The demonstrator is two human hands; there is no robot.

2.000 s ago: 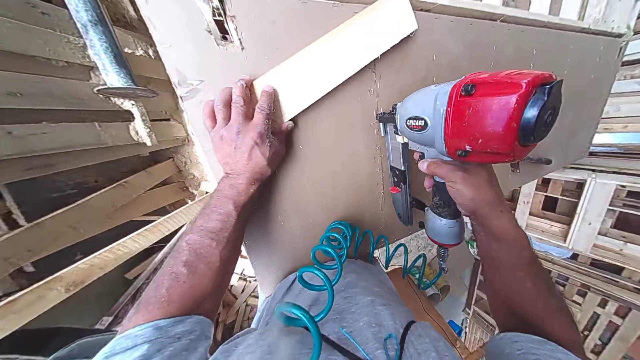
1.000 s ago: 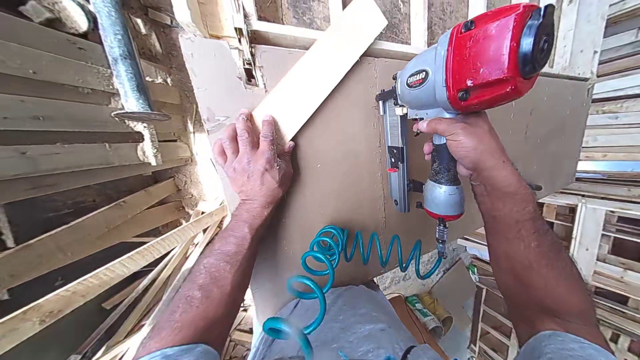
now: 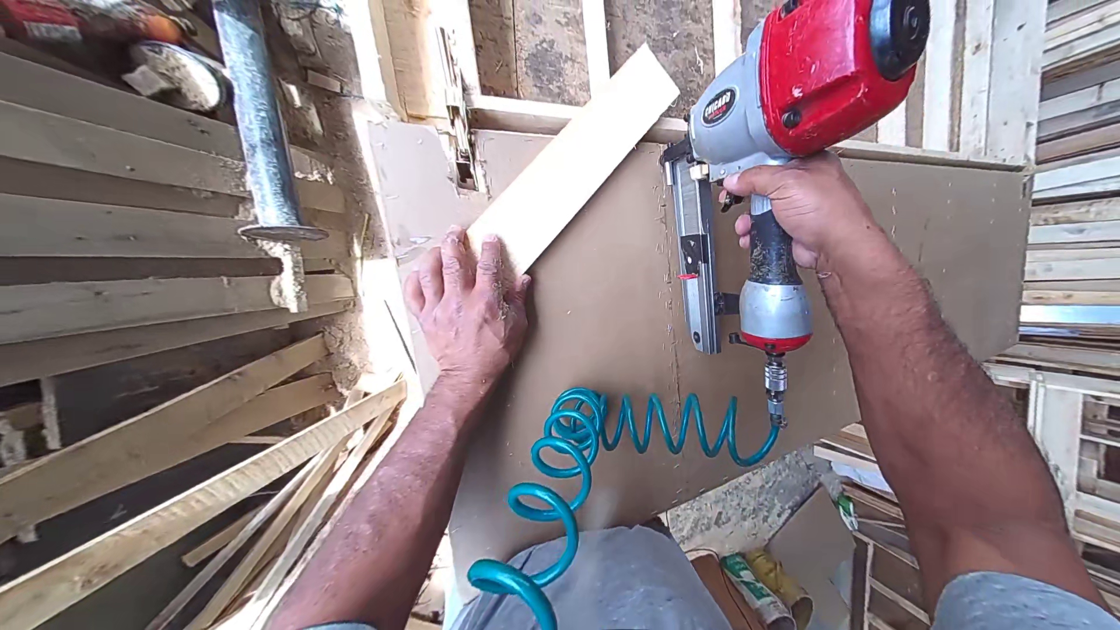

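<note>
A pale wooden board (image 3: pixel 582 157) lies slantwise on the brown workbench top (image 3: pixel 604 341), its far end reaching over the bench's back rail. My left hand (image 3: pixel 472 302) rests on the board's near end, fingers spread over it and thumb at its right edge. My right hand (image 3: pixel 809 214) is closed around the handle of a red and grey pneumatic stapler (image 3: pixel 757 131), held to the right of the board with its magazine pointing toward me. A teal coiled air hose (image 3: pixel 577 446) runs from the base of the handle across the bench toward my body.
At the left are stacked wooden slats (image 3: pixel 131 306), loose strips and a metal pipe with a flange (image 3: pixel 262 131). Wooden framing (image 3: pixel 735 44) stands beyond the bench's back edge, and slatted wood (image 3: pixel 1076 227) is piled at the right. A green and white tube (image 3: pixel 752 586) lies below.
The view has shifted, showing more framing beyond the bench. My left hand stays on the board's near end, and my right hand still holds the stapler.
</note>
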